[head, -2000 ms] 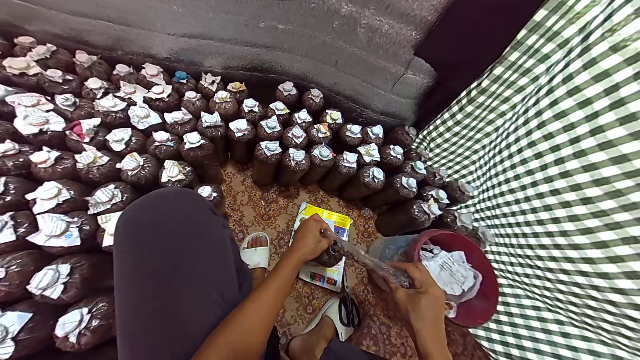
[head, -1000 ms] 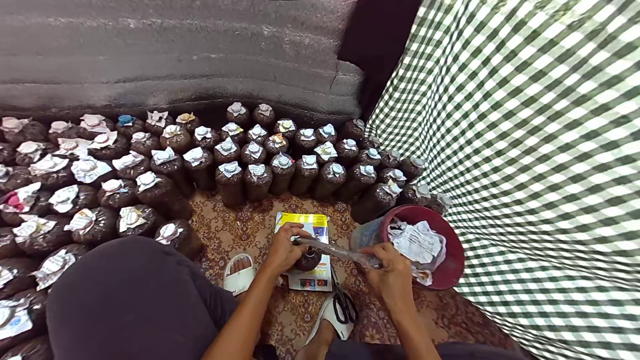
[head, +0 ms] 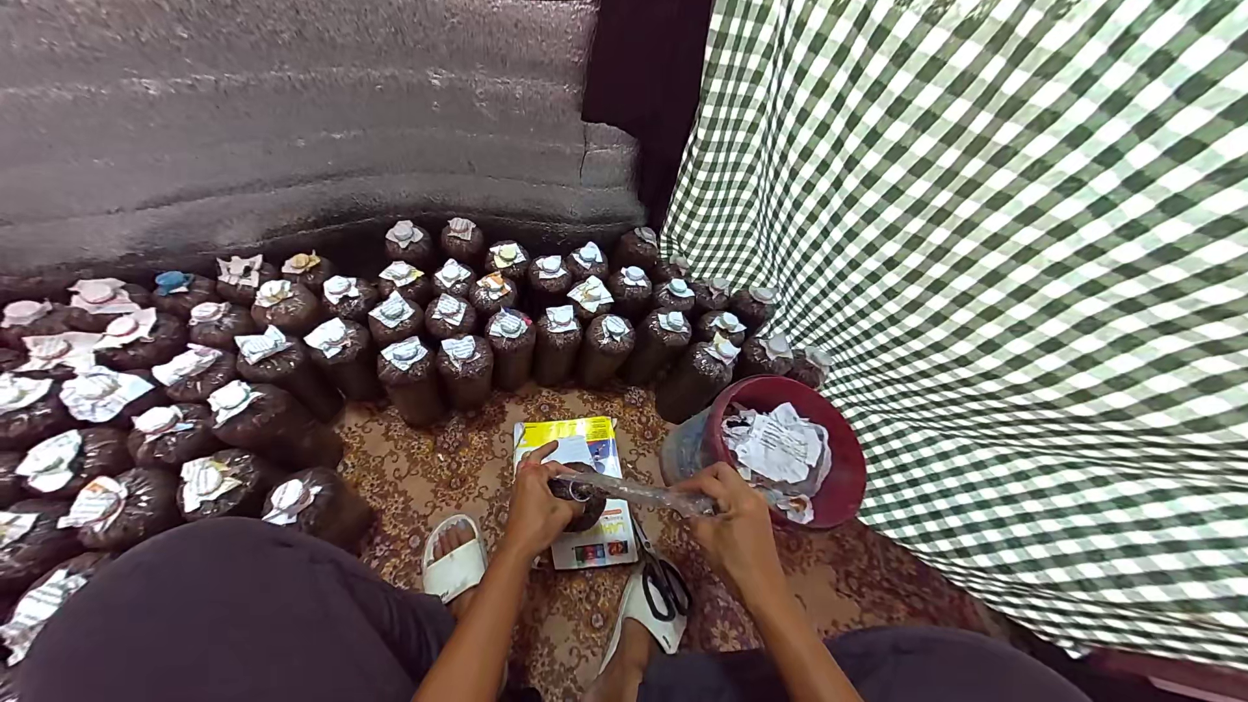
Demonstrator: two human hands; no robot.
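A strip of clear plastic film (head: pixel 639 490) is stretched between my two hands. My left hand (head: pixel 539 502) grips its dark, bunched end beside a dark round object (head: pixel 587 509), which is partly hidden by my hand and the film. My right hand (head: pixel 729 512) pinches the other end near the bucket. Beneath the dark object lies a white and yellow printed box or packet (head: pixel 597 429). Scissors with black handles (head: pixel 665 588) rest at its lower right corner, over my white sandal.
Many dark-filled plastic bags (head: pixel 466 375) with paper-covered tops stand along the wall and at left. A red-rimmed bucket (head: pixel 846 439) holds crumpled printed paper (head: pixel 780 444). A checkered cloth (head: pixel 975 292) hangs at right. Patterned flooring (head: pixel 429 468) shows around my feet.
The view has shifted to the right. Both hands still hold the plastic strip, which slopes less steeply than in the earliest frame.
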